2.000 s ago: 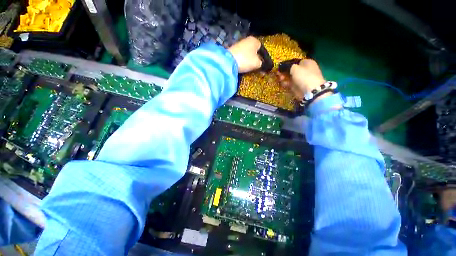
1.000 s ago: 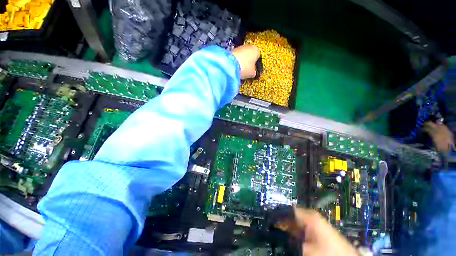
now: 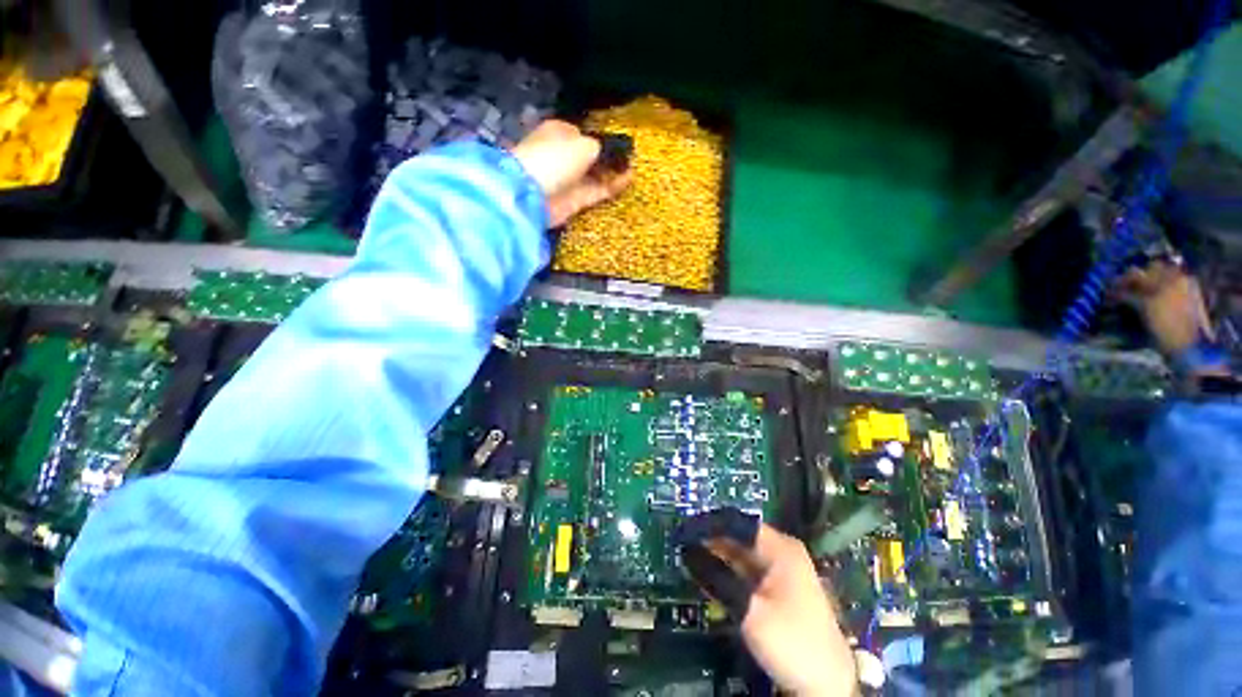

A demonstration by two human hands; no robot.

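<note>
My left hand (image 3: 579, 170), with black finger cots, is over the left part of the yellow parts bin (image 3: 654, 204); its fingers are bent together and I cannot tell if they hold a part. My right hand (image 3: 770, 592), also with black finger cots, is low over the main circuit board (image 3: 627, 477), near its lower right part. The fingertips point at the board; any part between them is hidden. The board lies in a black carrier (image 3: 511, 545) and bears one mounted yellow part (image 3: 563, 549).
Grey parts bin (image 3: 456, 102) and a clear plastic bag (image 3: 293, 116) stand left of the yellow bin. The conveyor rail (image 3: 804, 324) runs across. Another board (image 3: 940, 504) lies right, under a blue cord (image 3: 1117, 232). Another person's hand (image 3: 1171, 313) is at far right.
My right hand has come from the yellow bin down to the main circuit board. My left hand remains at the yellow bin. The view has shifted, and a coiled blue cord now shows at right.
</note>
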